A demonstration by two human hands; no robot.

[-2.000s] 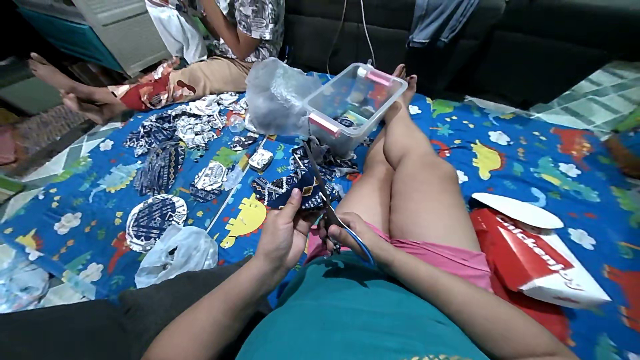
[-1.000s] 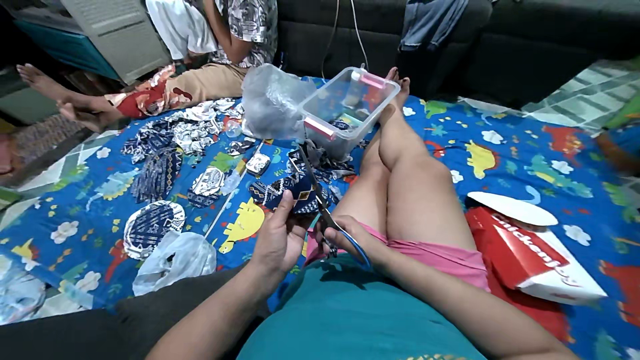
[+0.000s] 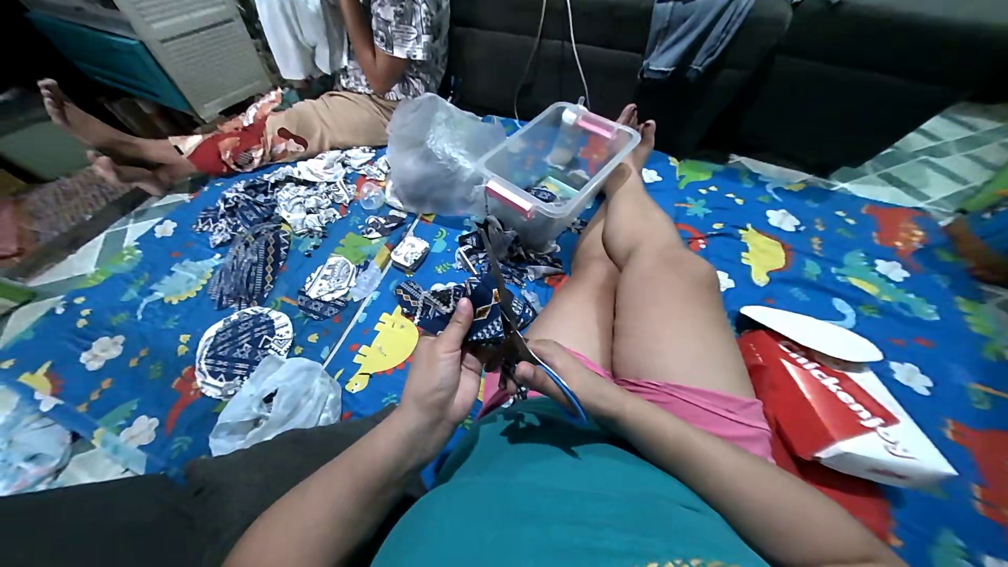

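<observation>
My left hand (image 3: 447, 368) pinches a navy patterned piece of fabric (image 3: 482, 309) between thumb and fingers, above my lap. In my right hand (image 3: 555, 376) is a pair of scissors (image 3: 565, 387) with blue handles; the dark blades point away from me and lie along the fabric's right side. Whether the blades are parted is hard to tell. Just beyond my hands, more navy and white fabric scraps (image 3: 524, 260) lie on the dinosaur-print sheet. A small round-cornered patterned piece (image 3: 410, 253) and a folded one (image 3: 329, 285) rest to the left.
A clear plastic box (image 3: 555, 206) with pink latches stands beyond my knees, beside a translucent bag (image 3: 441, 157). Fabric piles (image 3: 315, 189), a round patterned piece (image 3: 244, 350) and a plastic bag (image 3: 279, 402) lie left. A red-and-white food box (image 3: 843, 409) sits right. Another person (image 3: 339, 126) sits at upper left.
Both hands stay over my lap with the fabric and the scissors. The scissor blades, seen crossing the fabric earlier, now lie more upright along its right side.
</observation>
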